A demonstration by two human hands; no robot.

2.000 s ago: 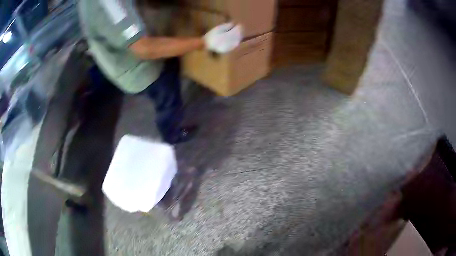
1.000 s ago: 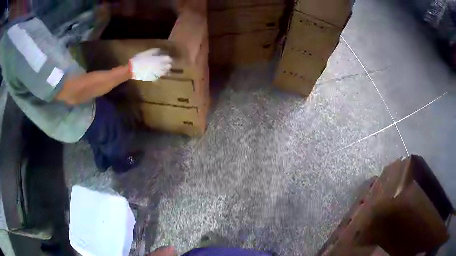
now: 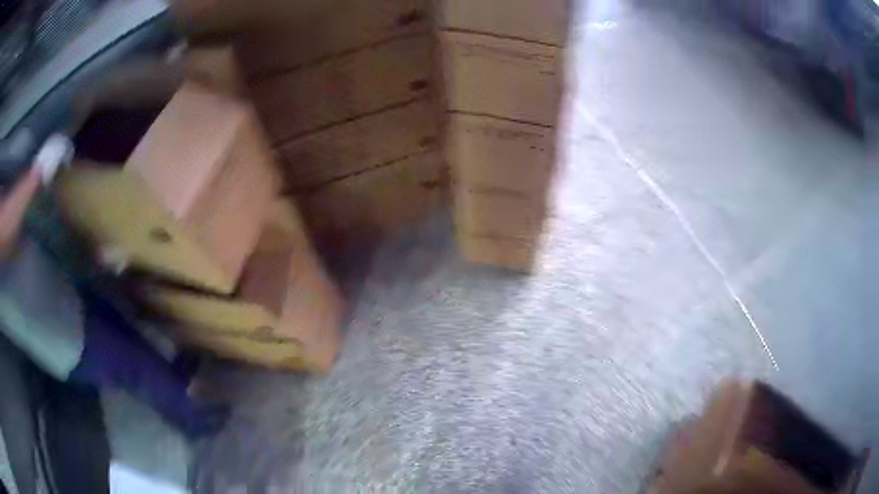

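Observation:
Neither of my hands is in view. At the left, an open carton [image 3: 145, 227] with a raised end flap [image 3: 188, 150] sits tilted and askew on another carton [image 3: 313, 309]. A second person's white-gloved hand [image 3: 53, 154] is at the carton's far left side. The picture is blurred, and what is inside the open carton is too dark to tell.
Tall stacks of closed cartons stand behind, one wide [image 3: 357, 116] and one narrow [image 3: 501, 145]. Speckled grey floor [image 3: 463, 386] has a pale line. An open carton [image 3: 771, 444] is cut off at bottom right. A white surface [image 3: 145, 478] shows at bottom left.
The view has swung right, so the person, white stand and cartons sit further left. The upper carton at the left now lies tilted, out of line with the one below. Skin at the bottom edge is gone.

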